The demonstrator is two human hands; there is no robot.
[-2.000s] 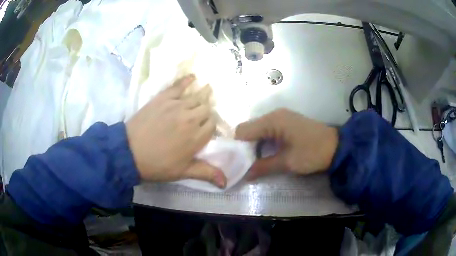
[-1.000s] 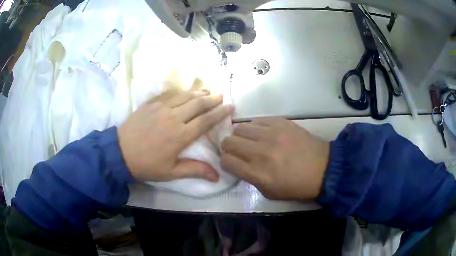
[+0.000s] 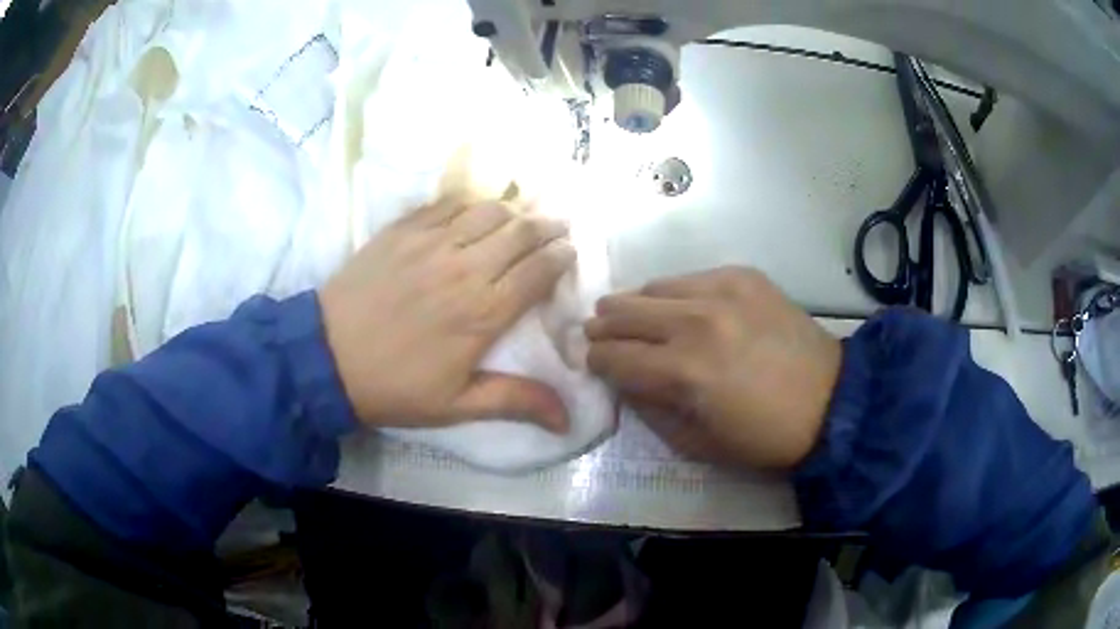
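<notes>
White cloth (image 3: 522, 369) lies under and between my hands, in front of the sewing machine's needle area (image 3: 582, 129), which is washed out by lamp light. My left hand (image 3: 448, 313) lies flat on the cloth, fingers together and thumb apart. My right hand (image 3: 712, 356) has its fingertips closed on the right edge of the cloth; the pinched part is mostly hidden. Cream cloth (image 3: 461, 182) shows just beyond my left fingers. The larger white cloth (image 3: 215, 197) spreads to the left, with a dark-edged patch outline (image 3: 299, 89) on it.
The machine head (image 3: 786, 31) crosses the top, with a tension dial (image 3: 640, 105) on its front. Black-handled scissors (image 3: 924, 234) and a long thin tool lie at right. Keys (image 3: 1071, 350) are at the far right. A printed ruler (image 3: 669, 477) runs along the table's front edge.
My right hand has gone from a spread, blurred grip to curled fingers at the cloth's right edge. My left hand has shifted slightly and stays flat on the cloth. The camera view has shifted a little.
</notes>
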